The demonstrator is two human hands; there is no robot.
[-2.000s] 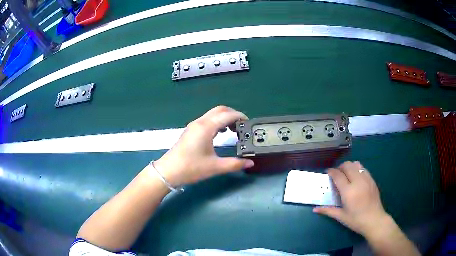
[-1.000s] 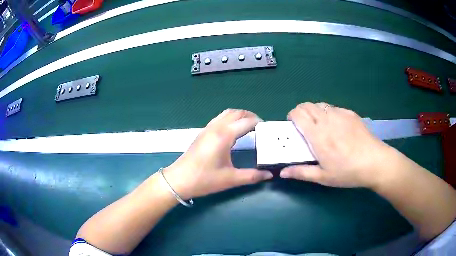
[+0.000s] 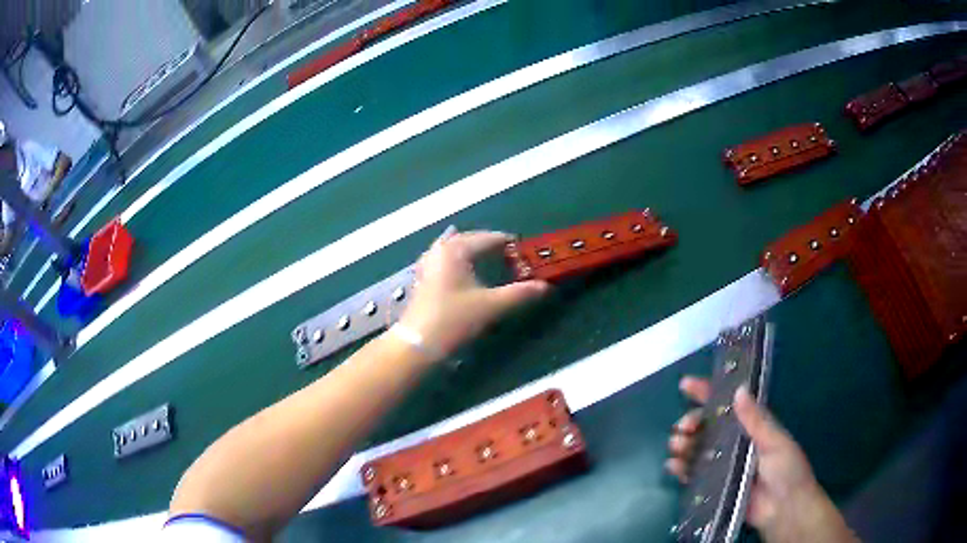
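My left hand [image 3: 451, 292] has its thumb and fingers on opposite sides of the left end of a red four-position fixture [image 3: 594, 248] lying on the green belt. Its wrist and fingers partly cover a grey fixture [image 3: 355, 315] just to the left. My right hand [image 3: 769, 467] holds a dark grey fixture [image 3: 726, 424] on edge, tilted upright, with a bright layered edge on its right side. A red fixture stack [image 3: 477, 456] sits near the front, over the silver strip, with no hand on it.
A red fixture [image 3: 779, 153] lies at upper right and another [image 3: 814, 244] beside a dense red fixture block [image 3: 917, 244]. Small grey fixtures [image 3: 142, 432] lie at left. A red bin [image 3: 107, 258] stands at upper left; part of a person [image 3: 37, 170] shows beyond.
The view has turned and tilted. My hands have parted from the white plate, which no longer shows. My left hand is now at a red fixture; my right now holds a grey one.
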